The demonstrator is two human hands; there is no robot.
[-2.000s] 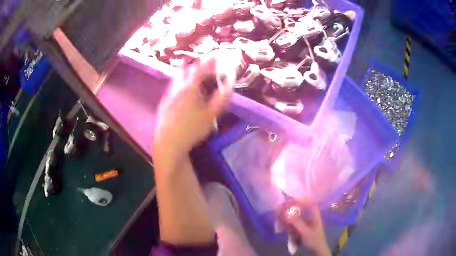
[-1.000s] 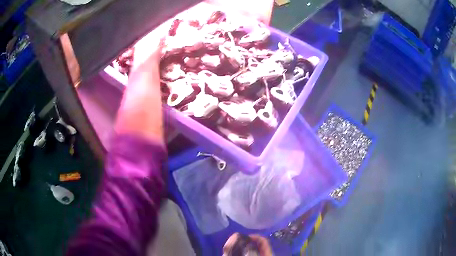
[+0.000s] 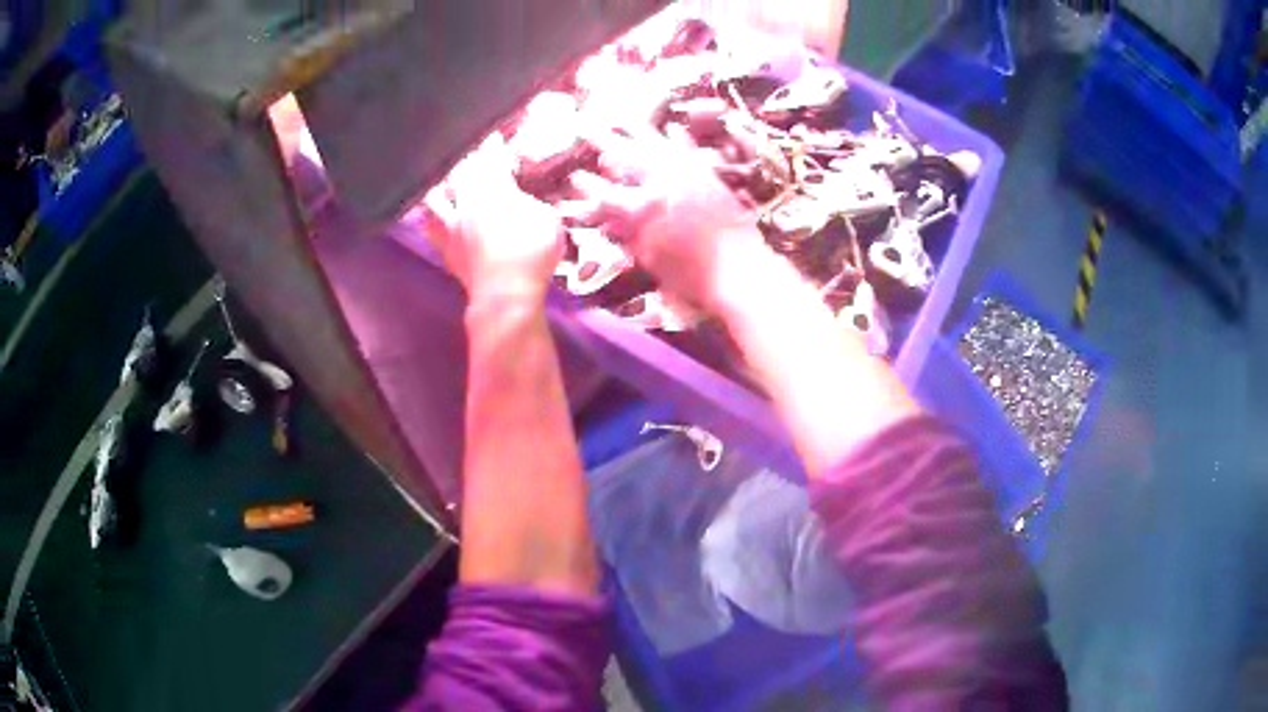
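Observation:
Both my hands are in the large violet-looking bin (image 3: 960, 264), which is full of white-and-dark toy units (image 3: 834, 209). My left hand (image 3: 504, 237) is at the bin's near left, washed out by bright glare, and I cannot tell whether its fingers hold a unit. My right hand (image 3: 675, 209) reaches over the middle of the pile with fingers spread among the units. Glare and blur hide the fingertips of both hands.
A lower blue bin holds a crumpled clear bag (image 3: 772, 549) and a loose white unit (image 3: 704, 445). A small-parts bin (image 3: 1036, 376) is at right. The green bench (image 3: 181, 612) holds a glue bottle (image 3: 256, 570), orange tube (image 3: 280, 516) and several units. A metal partition (image 3: 209, 167) stands between.
My right hand has come up from the bottom edge into the bin, and what it held is no longer visible. My left hand has drawn back towards the bin's near left side.

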